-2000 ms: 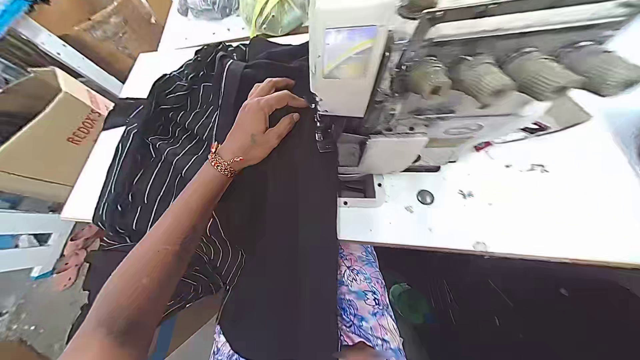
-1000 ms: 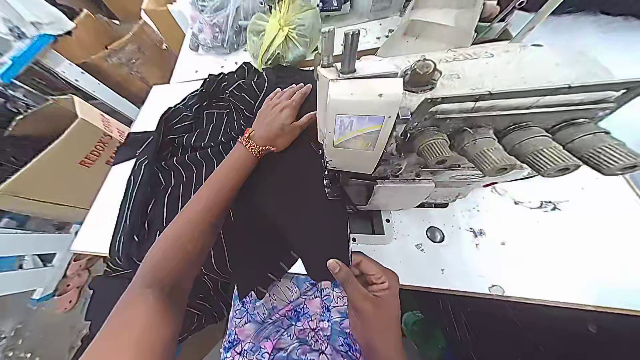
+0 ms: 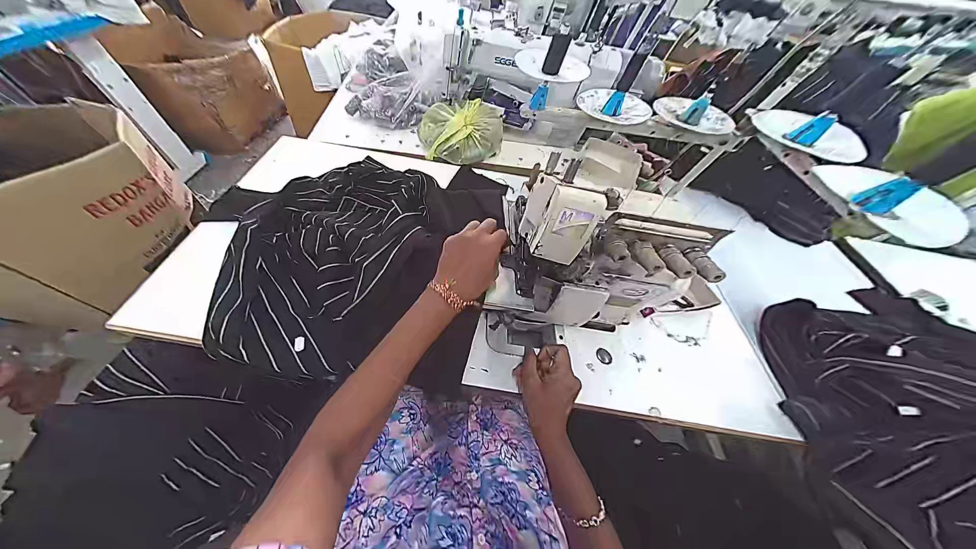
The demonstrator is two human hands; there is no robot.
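My left hand (image 3: 471,259) is closed on the edge of a black fabric garment with white stripes (image 3: 320,267), just left of the needle area of an overlock sewing machine (image 3: 564,229). The garment lies in a heap on the white table and hangs over its front edge. My right hand (image 3: 549,385) is at the front of the machine, below its presser area, with curled fingers; whether it holds something small cannot be made out. The fabric under the presser foot is mostly hidden.
A cardboard box (image 3: 91,206) stands at the left. Behind the machine are a tied yellow-green bag (image 3: 461,131) and white thread stands (image 3: 892,204). Another dark striped garment (image 3: 877,381) lies at the right. A small dark round object (image 3: 604,356) is on the table (image 3: 686,396).
My right hand has let go of the black fabric's front edge, which it held a second ago, and is now by the machine's front. My left hand has closed from flat. The view has widened.
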